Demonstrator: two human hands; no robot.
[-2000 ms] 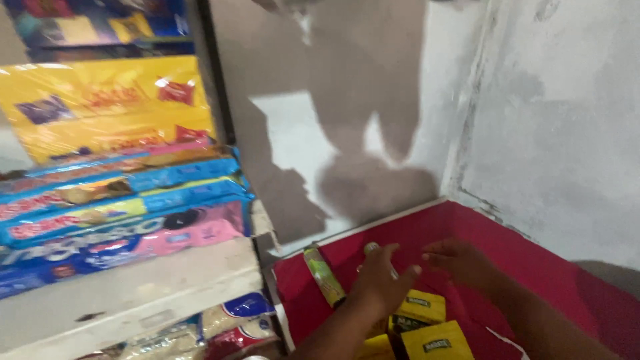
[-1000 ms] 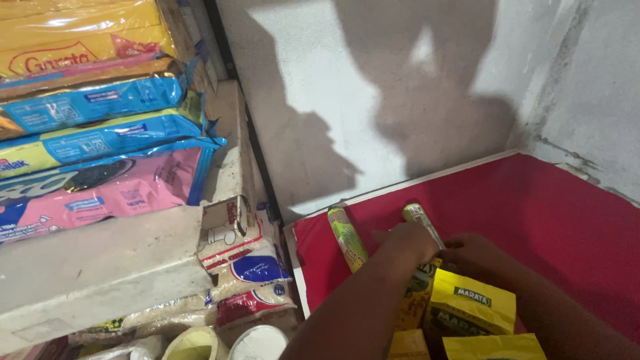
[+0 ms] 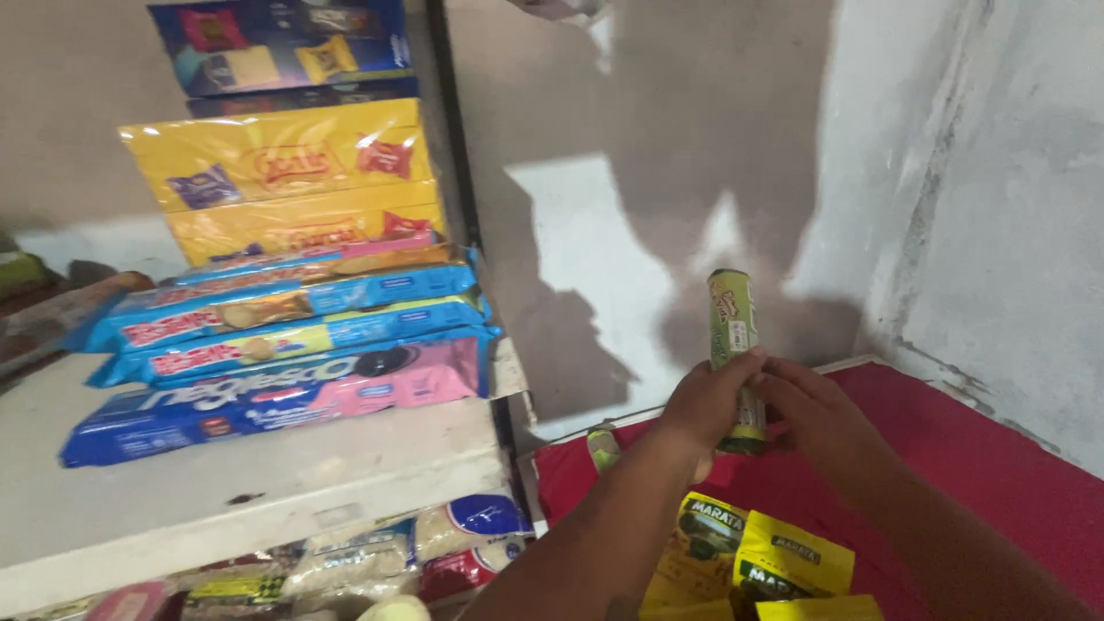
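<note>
A slim green cylindrical package (image 3: 731,315) stands nearly upright between my hands, raised above the red surface (image 3: 940,448). My left hand (image 3: 707,405) is closed round its middle from the left. Fingers of my right hand (image 3: 802,397) touch it from the right, near my left thumb. A second green cylindrical package (image 3: 603,448) lies on the red surface, partly hidden behind my left forearm. Below my hands are several yellow Maratá packages (image 3: 798,552), some cut off by the bottom edge.
A white shelf (image 3: 259,492) at left bears blue and pink Negresco biscuits (image 3: 285,397), blue biscuit packs (image 3: 302,302) and yellow Garoto boxes (image 3: 293,164). Bagged goods (image 3: 470,522) lie beneath it. Grey walls (image 3: 1018,233) meet behind the red surface.
Both hands have lifted the green cylindrical package off the red surface, where it was near the other one a second ago. The view has swung noticeably.
</note>
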